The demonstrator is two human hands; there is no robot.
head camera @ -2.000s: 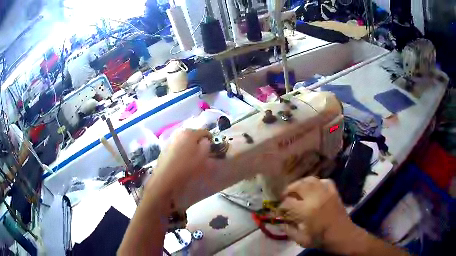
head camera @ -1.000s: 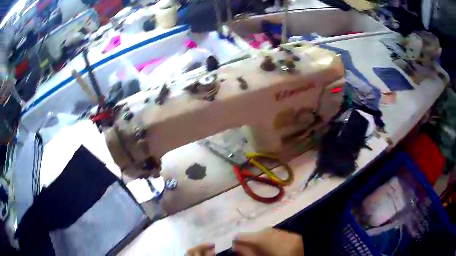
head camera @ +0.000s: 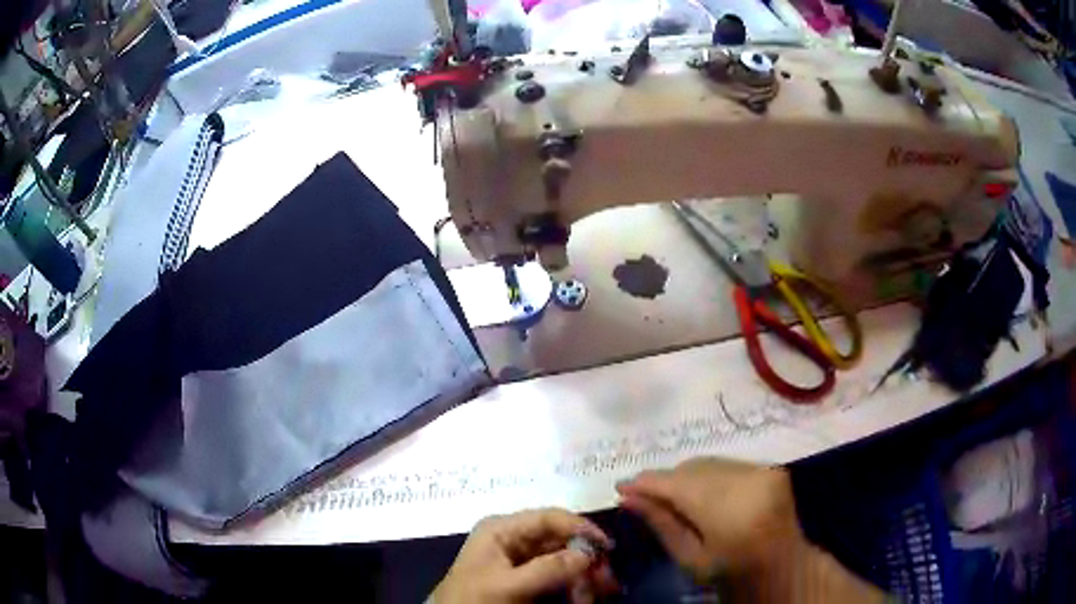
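My left hand (head camera: 525,559) is at the front table edge, its fingertips closed on a tiny round metal piece (head camera: 582,546), perhaps a bobbin or bobbin case. My right hand (head camera: 720,519) is just right of it, fingers apart and slightly blurred; no object shows in it. The cream sewing machine (head camera: 732,148) stands behind, its needle area (head camera: 513,287) over the shiny plate with no cloth under it. A dark fabric panel (head camera: 295,266) with a light grey-blue panel (head camera: 319,395) on it lies left of the needle.
Scissors (head camera: 767,289) with red and yellow handles lie under the arm. Black scraps (head camera: 973,307) lie right of them. Stacked light pieces (head camera: 148,224) lie at the far left. A printed scale (head camera: 407,487) runs along the front. A blue basket (head camera: 932,555) is at lower right.
The view has turned down and left. Both hands, earlier at the machine head and near the scissors, are now together at the front table edge. The small metal piece now shows in my left fingers.
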